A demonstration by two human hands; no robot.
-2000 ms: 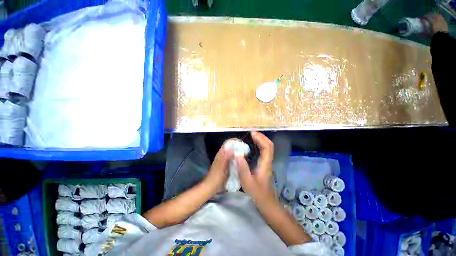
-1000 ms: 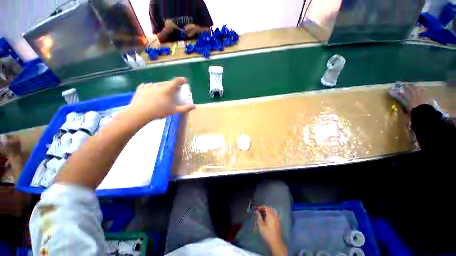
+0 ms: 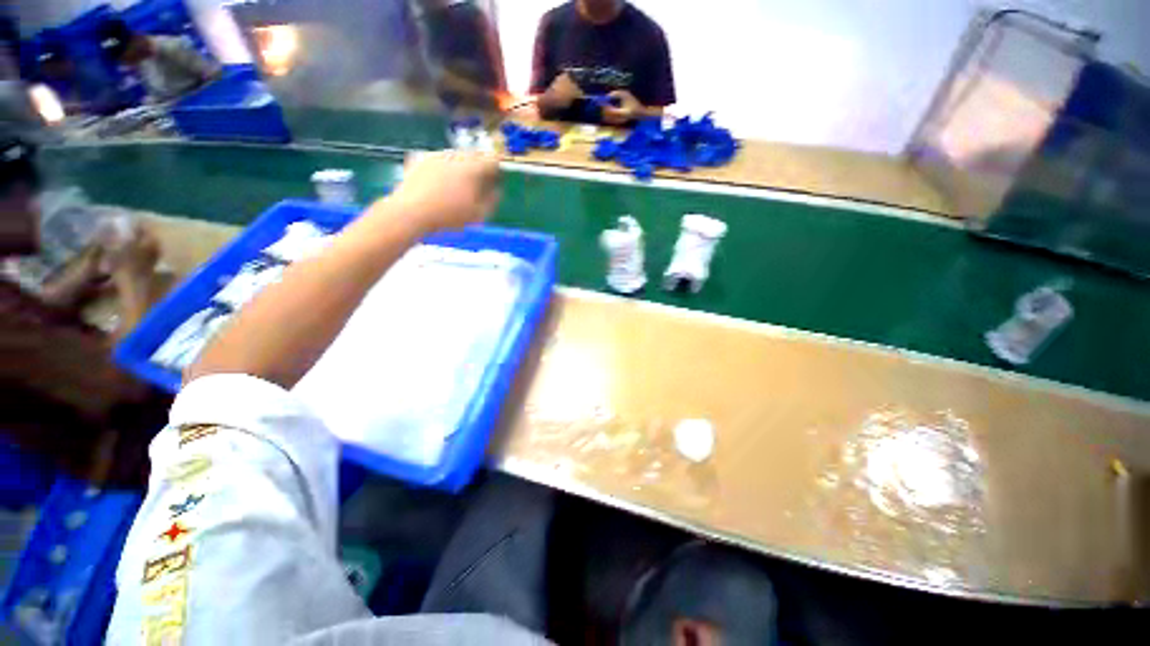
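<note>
My left hand [image 3: 448, 189] is stretched out over the far edge of the blue tote [image 3: 515, 366]. Its fingers are blurred, and whether it holds anything cannot be told. Grey-white tubes [image 3: 208, 326] lie in the tote's left side, partly behind my forearm; a white lining sheet [image 3: 410, 347] covers the rest. On the green conveyor, two white tubes stand close together, one on the left [image 3: 624, 255] and one on the right [image 3: 695, 252]. My right hand [image 3: 691, 632] shows only as a small patch of skin at the bottom edge, over my lap.
A white oval bottle [image 3: 694, 439] lies on the shiny tan bench [image 3: 782, 435]. More tubes are on the conveyor [image 3: 858, 278], one far right [image 3: 1032, 323], one behind the tote [image 3: 334, 187]. A person [image 3: 605, 63] sits opposite behind blue parts [image 3: 668, 145]; another is at left.
The view has swung left. My left hand, earlier seen with a white piece, has moved farther over the tote's far edge. Two tubes now stand together on the conveyor where one stood. My right hand has mostly left view.
</note>
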